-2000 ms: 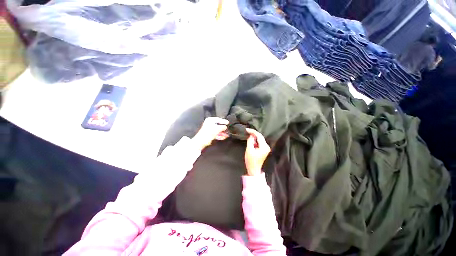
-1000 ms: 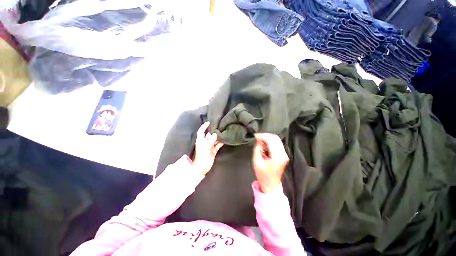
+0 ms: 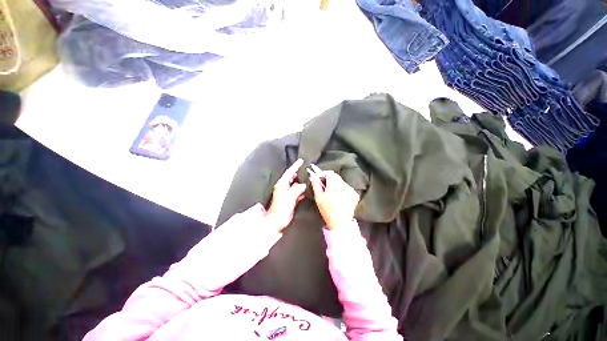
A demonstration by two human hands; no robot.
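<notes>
A dark olive-green garment [image 3: 393, 153] lies in a large crumpled heap on the table and hangs over its front edge. My left hand [image 3: 286, 200] pinches a fold of the cloth, fingertips near its upper left part. My right hand [image 3: 333, 198] is close beside it, with its fingertips at the same fold. A small pale glint shows at the right fingertips, perhaps a small tool; it is too small to tell. A thin pale zipper [image 3: 484, 193] runs down the cloth to the right of my hands.
A phone in a dark blue cartoon case [image 3: 160, 128] lies on the white table [image 3: 100, 150] at left. A translucent plastic bag [image 3: 126, 50] is behind it. A jeans stack [image 3: 506, 73] and a lighter denim piece [image 3: 409, 36] are at upper right. A dark green pile [image 3: 60, 266] is at lower left.
My hands have come closer together; my right hand has moved left toward my left hand. The gathered cloth between them is now less open. The view has shifted, with phone and jeans appearing further right.
</notes>
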